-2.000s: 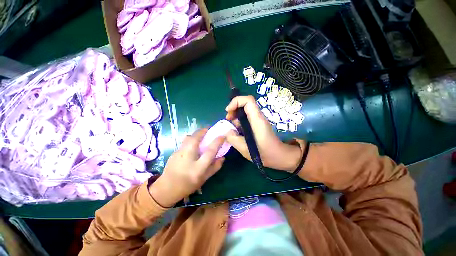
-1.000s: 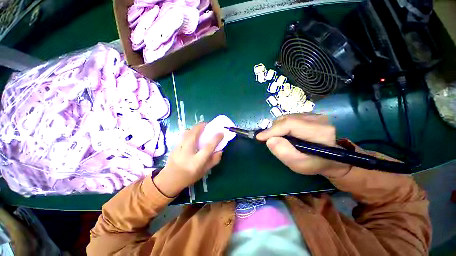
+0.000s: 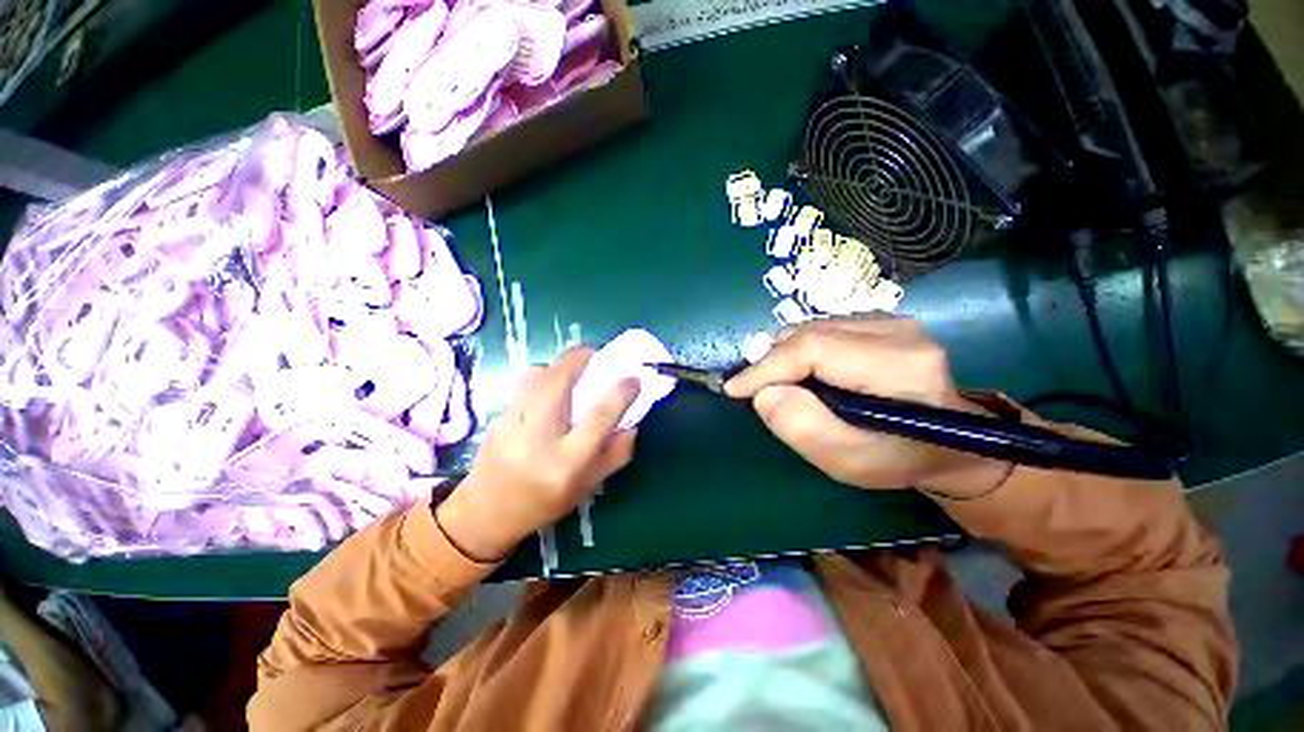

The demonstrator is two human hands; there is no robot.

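My left hand holds a pale pink plastic housing above the dark green bench. My right hand grips a black soldering iron like a pen, its handle pointing right. The iron's thin metal tip touches or nearly touches the housing's upper right part; the exact contact is too small to tell. A loose pile of small whitish-yellow inserts lies on the bench beyond my right hand.
A clear plastic bag of pink housings bulges at left. An open cardboard box of housings stands at top. A black fan and black cords are at right. Thin clear strips lie near the bag. A person's arm shows bottom left.
Since two seconds ago, my right hand has moved from the housing's edge to the right and the iron has swung round onto the housing. Over the last second, almost nothing has moved.
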